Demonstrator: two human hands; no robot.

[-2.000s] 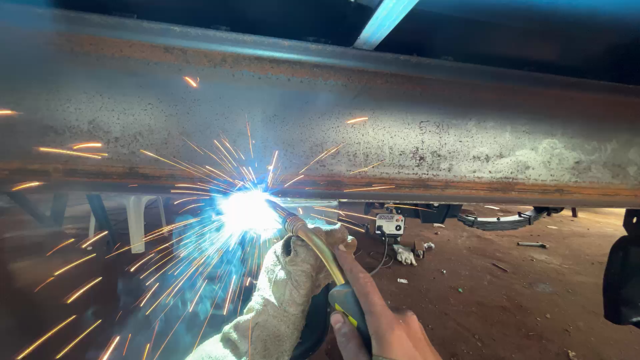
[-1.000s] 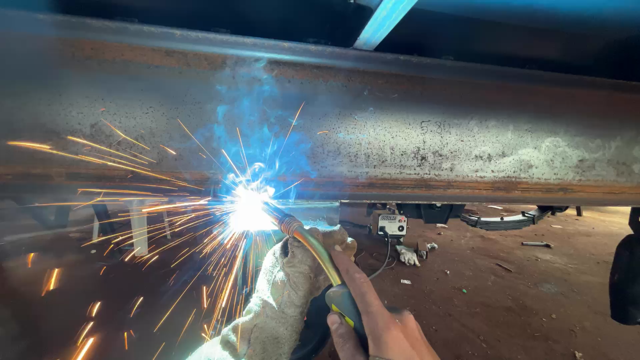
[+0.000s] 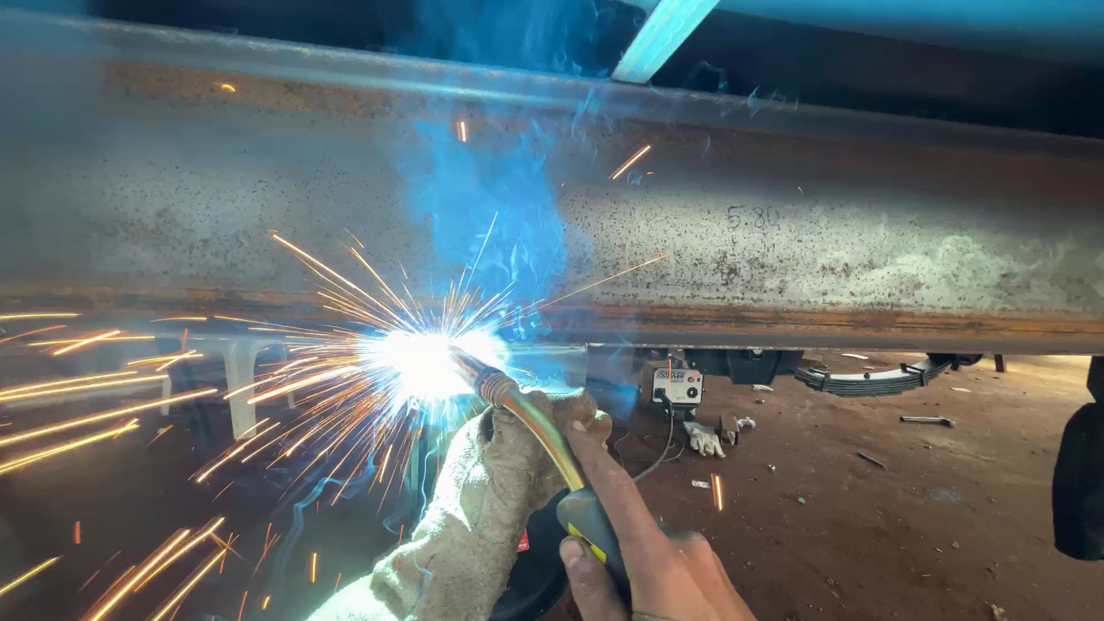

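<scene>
My bare right hand (image 3: pixel 655 552) grips the dark handle of a MIG welding torch (image 3: pixel 545 431), its index finger stretched along the curved brass-coloured neck. Beside the neck, my left hand (image 3: pixel 492 474) wears a pale, soiled work glove; its fingers are bent near the neck and a small plate under the beam, and whether they hold either I cannot tell. A white-blue arc hides the nozzle tip at the lower edge of a long steel beam (image 3: pixel 655 216), which has rusty bands and handwritten marks. Sparks fly mostly leftward, and bluish smoke rises over the beam.
Behind and below the beam stand a small machine with a cable (image 3: pixel 679 386) and a leaf spring (image 3: pixel 871 379). A glove (image 3: pixel 705 440) and a hammer-like tool (image 3: pixel 927 421) lie on the brown floor. White plastic legs (image 3: pixel 241 388) show at left; a light metal bar (image 3: pixel 664 39) crosses above.
The arc stays lit and both hands keep about the same pose. The spark spray has changed shape, and more blue smoke rises over the beam than two seconds ago.
</scene>
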